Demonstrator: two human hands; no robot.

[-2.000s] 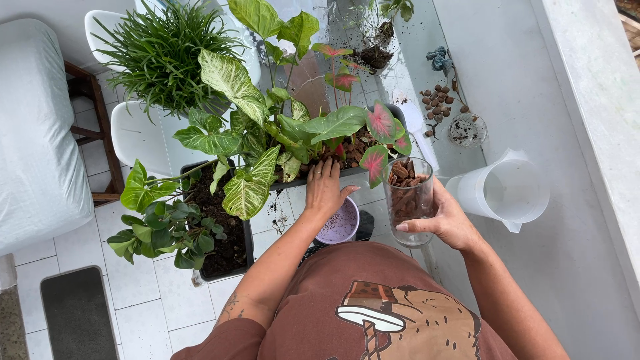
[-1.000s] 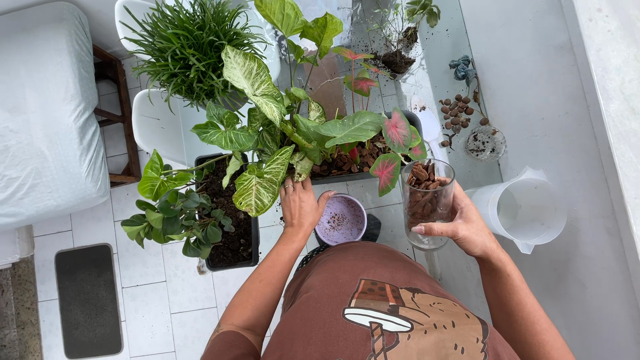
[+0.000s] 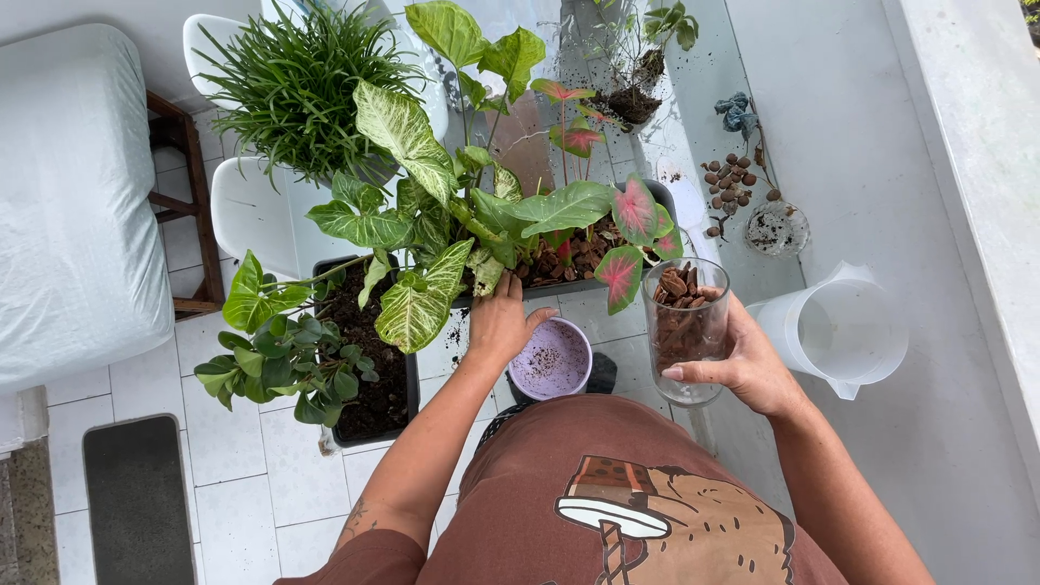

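My right hand is closed around a clear glass partly filled with brown bark chips. My left hand reaches to the near edge of a dark rectangular planter, its fingertips partly hidden under variegated leaves; whether they hold anything cannot be seen. In that planter grow a variegated arrowhead plant and a pink-centred caladium, with bark chips around the stems. Below my left hand stands a lilac pot with crumbs of soil inside.
A second planter with dark soil stands left. Behind are a grassy potted plant and white chairs. To the right are a translucent pitcher, clay pebbles, a small clear cup and uprooted plants on a glass tabletop.
My left hand has shifted along the planter's near edge under the leaves. My right hand keeps hold of the glass of bark chips. The view has moved slightly.
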